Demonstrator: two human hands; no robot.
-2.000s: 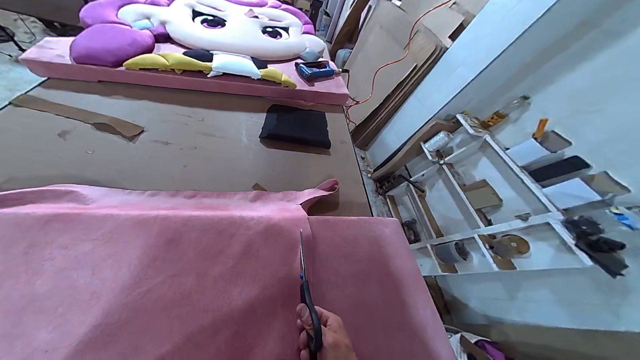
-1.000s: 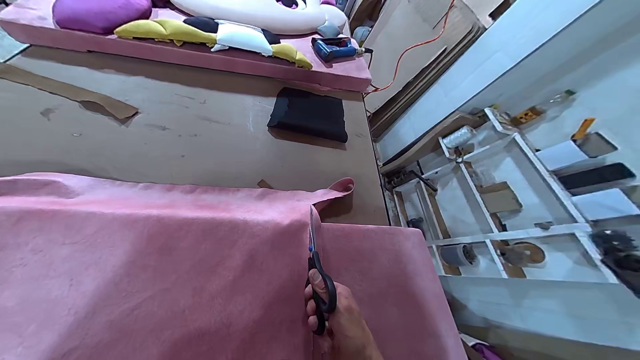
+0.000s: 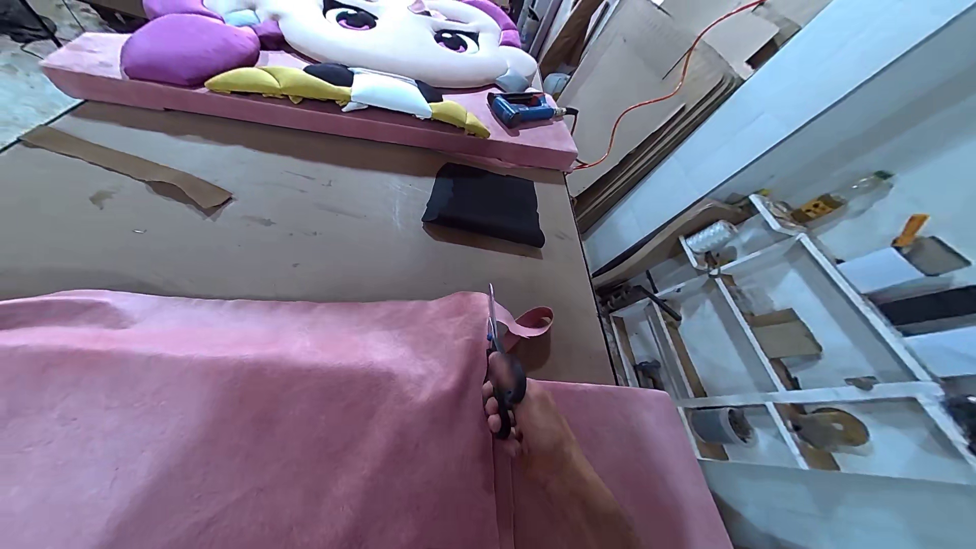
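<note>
Black-handled scissors (image 3: 505,381) are gripped in my right hand (image 3: 526,419), blades pointing away from me at the far edge of the pink fabric (image 3: 305,427). Beside the blades a narrow pink strip (image 3: 534,323) curls to the right. A cut line runs back from the scissors toward me, with a pink surface (image 3: 610,450) to its right. Beyond the fabric, a folded black cloth (image 3: 485,204) lies on the brown table. My left hand is not in view.
A pink padded panel (image 3: 305,122) with a cartoon face stands across the table's far side, a blue staple gun (image 3: 523,108) on its right end. A brown strip (image 3: 130,164) lies at left. White shelving (image 3: 778,396) holds tape rolls at right, near an orange hose (image 3: 648,101).
My right hand has moved forward along the fabric with the scissors, and the blades now reach its far edge. The pink strip now curls away on the right.
</note>
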